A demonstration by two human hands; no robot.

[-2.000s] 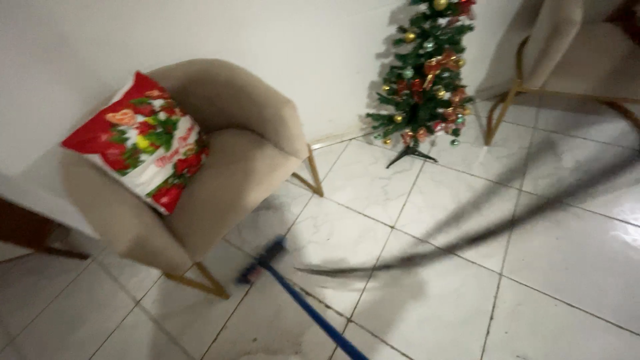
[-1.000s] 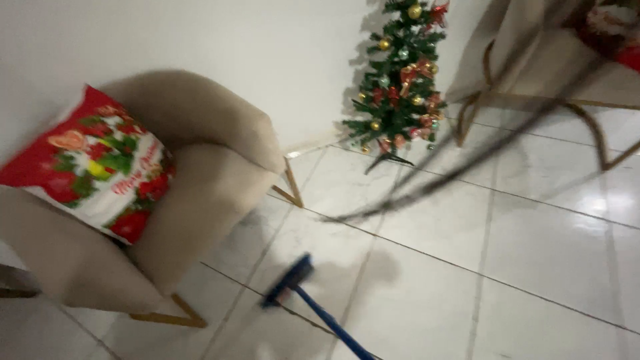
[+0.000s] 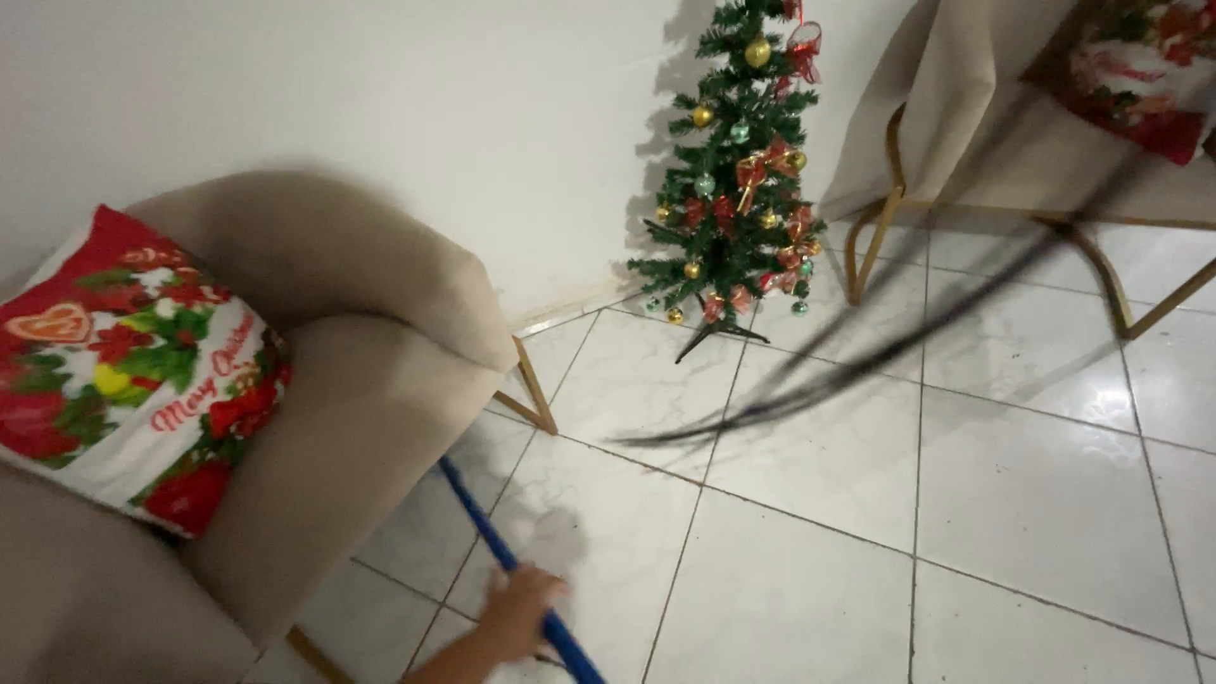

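Note:
My left hand comes in from the bottom edge and is closed around the blue handle of a broom or floor brush. The handle slants from the lower right up to the left, and its far end passes out of sight beneath the seat of a beige armchair. The tool's head is hidden there. My right hand is not in view.
A red Christmas cushion lies on the armchair. A small decorated Christmas tree stands by the wall. A second beige chair with gold metal legs is at the upper right. Dark blurred strands, apparently hair, hang across the view.
The blue tool's head, visible on the tiles beside the armchair in both earlier frames, has gone under the chair. My left hand has come into view on the handle.

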